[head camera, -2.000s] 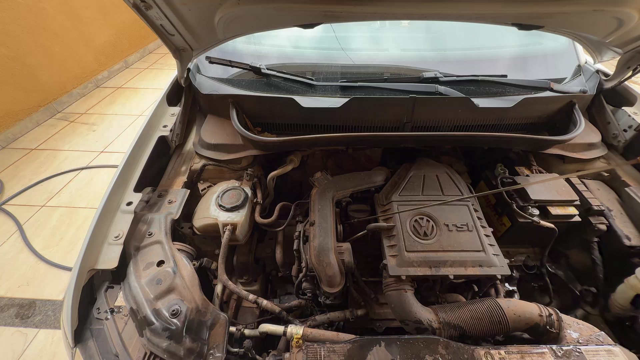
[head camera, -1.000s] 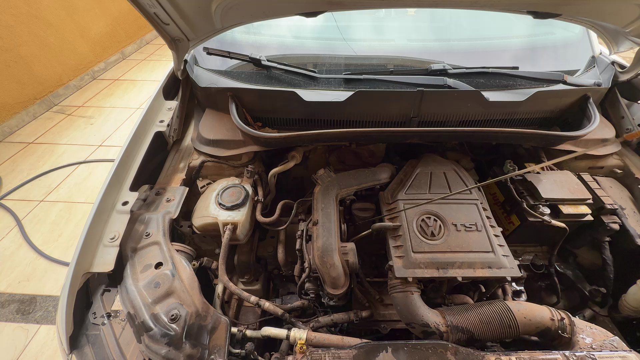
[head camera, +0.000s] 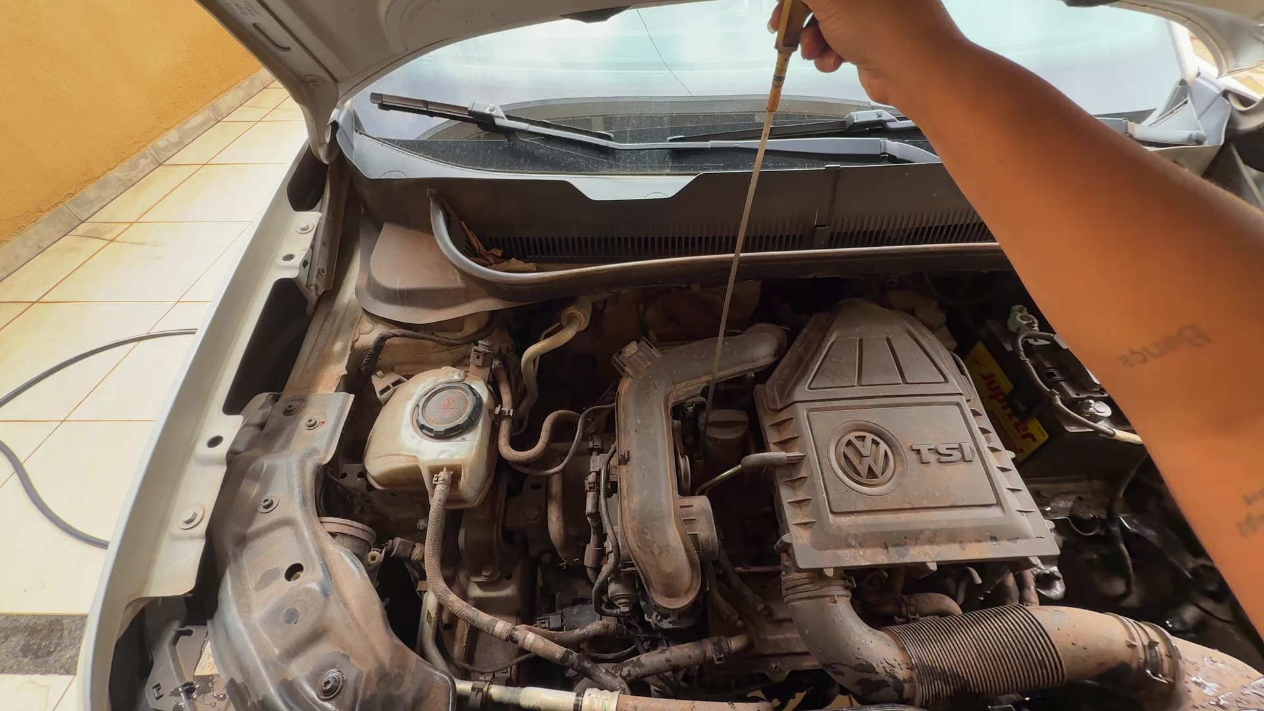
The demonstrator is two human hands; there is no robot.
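Note:
At the top of the head view, my right hand (head camera: 859,39) grips the handle of an engine oil dipstick (head camera: 748,202). The thin metal blade hangs down at a slight slant, its lower end between the curved intake pipe (head camera: 647,474) and the Volkswagen TSI engine cover (head camera: 894,444); whether the tip is inside a tube cannot be told. Beside the lower end is a dark oil filler cap (head camera: 727,427). My left hand is out of view.
A coolant reservoir (head camera: 434,430) with a black cap sits at left. A ribbed air hose (head camera: 978,652) runs below the cover, and the battery (head camera: 1007,395) is partly behind my forearm. Wipers (head camera: 553,128) lie on the windshield under the raised hood (head camera: 365,30). A dark hose (head camera: 49,365) lies on the tiles.
My right hand and forearm have come into view from the right, holding the dipstick. The thin rod that slanted rightward across the engine cover in the earlier frames now stands nearly upright.

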